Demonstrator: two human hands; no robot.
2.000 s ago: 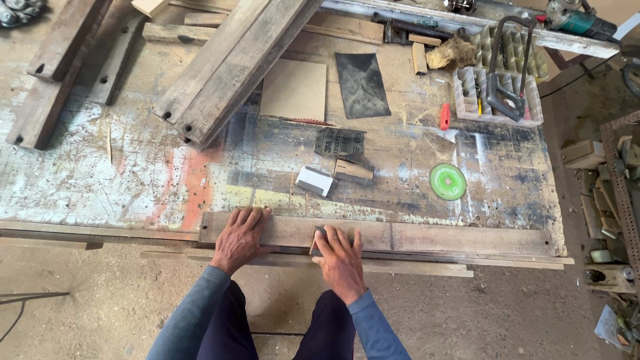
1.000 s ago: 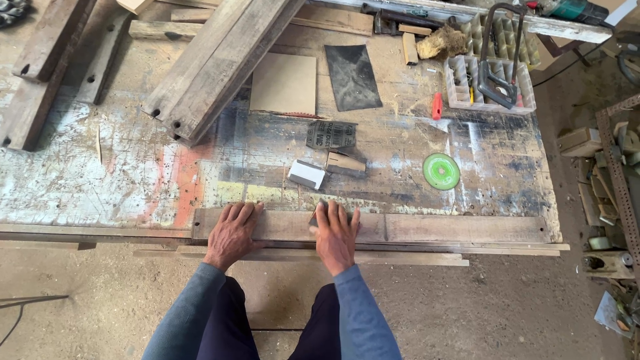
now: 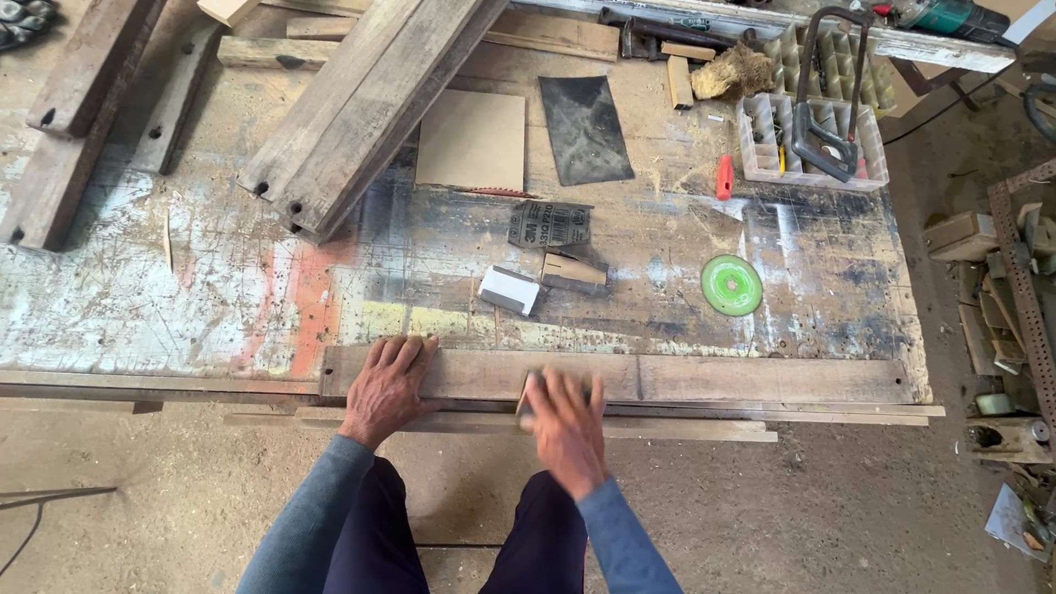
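A long wooden board (image 3: 495, 375) with a hole near each end lies flat along the front edge of the workbench. My left hand (image 3: 392, 388) presses down on it near its left end, fingers apart. Blurred by motion, my right hand (image 3: 568, 425) grips a small dark block, apparently a sanding block (image 3: 525, 396), against the board's upper face; the fingers hide most of it. Just beyond the board are a white-and-grey block (image 3: 509, 289), a wooden block wrapped in sandpaper (image 3: 575, 274) and a printed piece of sandpaper (image 3: 550, 225).
A green disc (image 3: 732, 285) lies to the right, near a red-handled tool (image 3: 724, 177). A hacksaw (image 3: 817, 136) rests on a divided plastic box (image 3: 874, 177). Dark drilled beams (image 3: 363, 107) cross the bench's back left. Thin strips (image 3: 685, 430) run below the front edge.
My right hand has moved right along the board with the small block since one second ago. My left hand stays at the board's left part.
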